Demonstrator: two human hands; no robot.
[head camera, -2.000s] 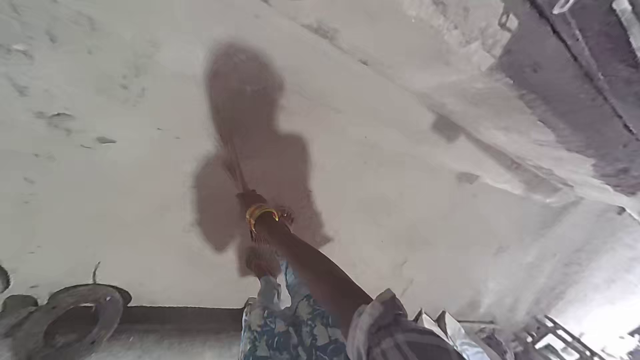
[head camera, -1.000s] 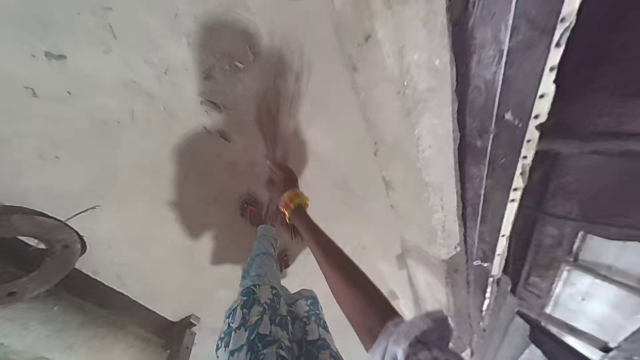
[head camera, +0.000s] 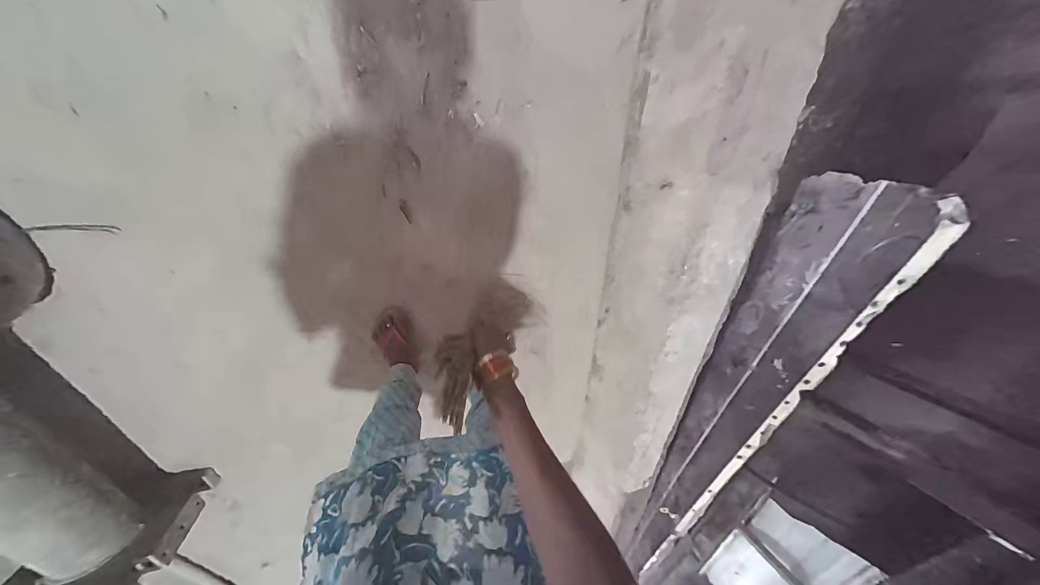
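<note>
My right hand (head camera: 490, 340), with yellow and red bangles at the wrist, is closed around a bundle of thin sticks, a hand broom (head camera: 453, 382). The hand is low over the floor, just right of my foot in a red-strapped sandal (head camera: 396, 341). The stick ends point back toward my patterned blue and white clothing (head camera: 431, 512); the far end of the broom is blurred in my shadow. Small dark bits of debris (head camera: 405, 211) lie on the pale concrete floor (head camera: 552, 162) ahead of my feet. My left hand is not in view.
On the right, beyond a raised concrete strip (head camera: 691, 203), stands a dark structure with a perforated pale metal edge (head camera: 821, 370). At left are a round metal part (head camera: 20, 268), a thin wire (head camera: 73, 228) and a grey metal body with a bracket (head camera: 183, 512).
The broom, earlier stretched out ahead of my right hand, now has its stick ends toward my legs. The hand has come back close beside my foot. The view has turned and shifted.
</note>
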